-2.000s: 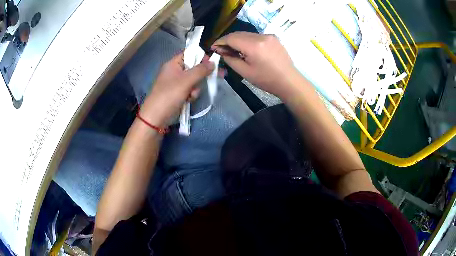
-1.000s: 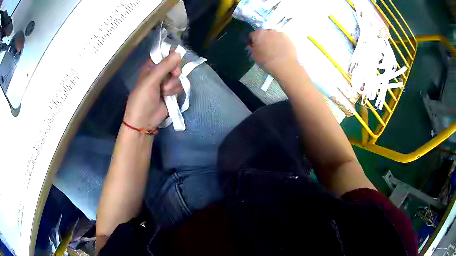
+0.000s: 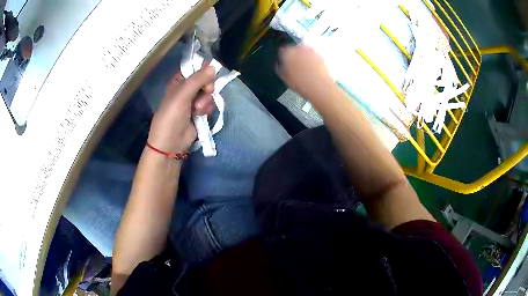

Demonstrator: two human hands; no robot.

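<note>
My left hand [image 3: 186, 107] is closed around a bunch of white straps [image 3: 205, 136] above the jeans. Strap ends stick out above and below the fist, and one loops out on its right side. My right hand [image 3: 299, 65] is at the near left edge of the basket pile, apart from the left hand. It is blurred, and I cannot tell whether it holds anything. A small white piece [image 3: 307, 107] lies on the grey-green sheet [image 3: 295, 104] below it.
A yellow wire basket [image 3: 449, 151] on the right holds light sheets and a white tangle of straps [image 3: 431, 87]. A curved white machine table [image 3: 75, 87] with a printed scale is on the left. The floor [image 3: 399, 199] is green.
Since two seconds ago my hands have come apart: the left moved left with the straps, the right moved right to the basket. In the last second the right hand shifted slightly left and down.
</note>
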